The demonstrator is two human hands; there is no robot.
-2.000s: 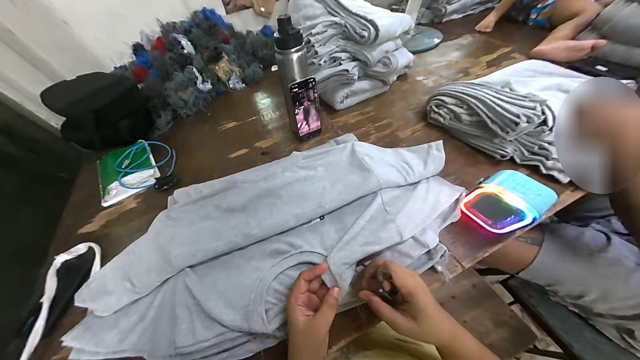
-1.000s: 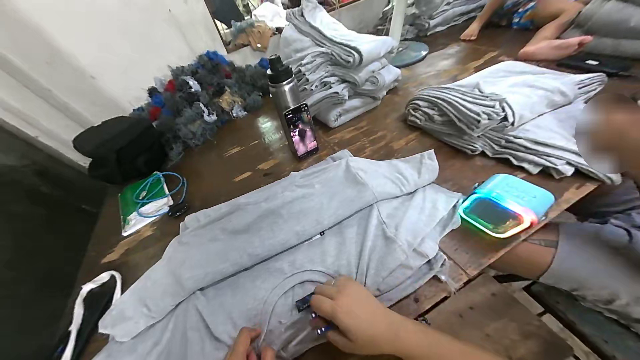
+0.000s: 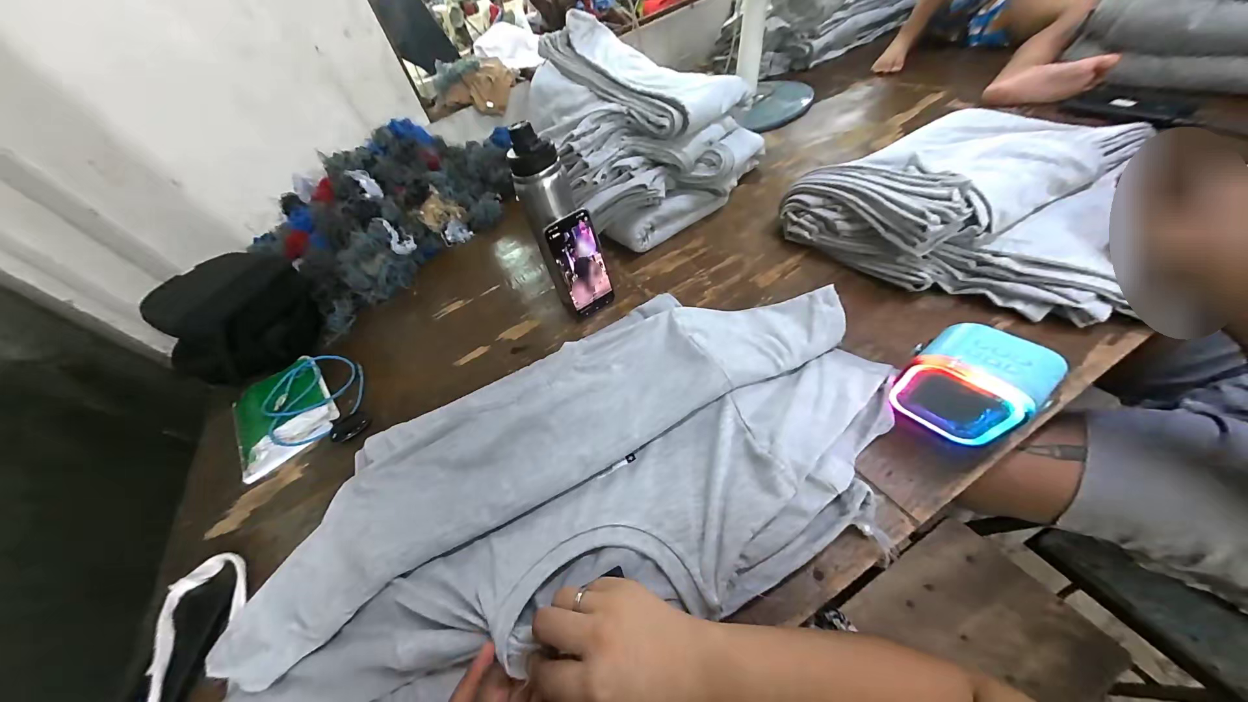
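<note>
A grey knit shirt [image 3: 585, 487] lies spread over other grey garments on the worn wooden table [image 3: 458, 302]. My right hand [image 3: 624, 634], with a ring on one finger, is closed at the shirt's round neckline; a small dark neck label [image 3: 612, 572] shows just above its fingers. Whether it also holds a tool is hidden. At the bottom edge my left hand [image 3: 487, 678] pinches the neckline's edge, only its fingertips in view. A small dark tag [image 3: 631, 457] sits on the shirt higher up.
Beyond the shirt, a phone [image 3: 582, 263] leans on a steel bottle [image 3: 539, 180] near folded grey garments [image 3: 673, 107]. A glowing light-blue speaker-like device [image 3: 980, 380] stands at the right edge, near a seated person. Left are a black bag [image 3: 234, 312], a blue cable [image 3: 356, 390] and fabric scraps [image 3: 390, 214].
Two seconds ago my right hand held a small dark object, apart from the cloth, right of my left hand. It is now at the neckline, and my left hand is lower, mostly out of view.
</note>
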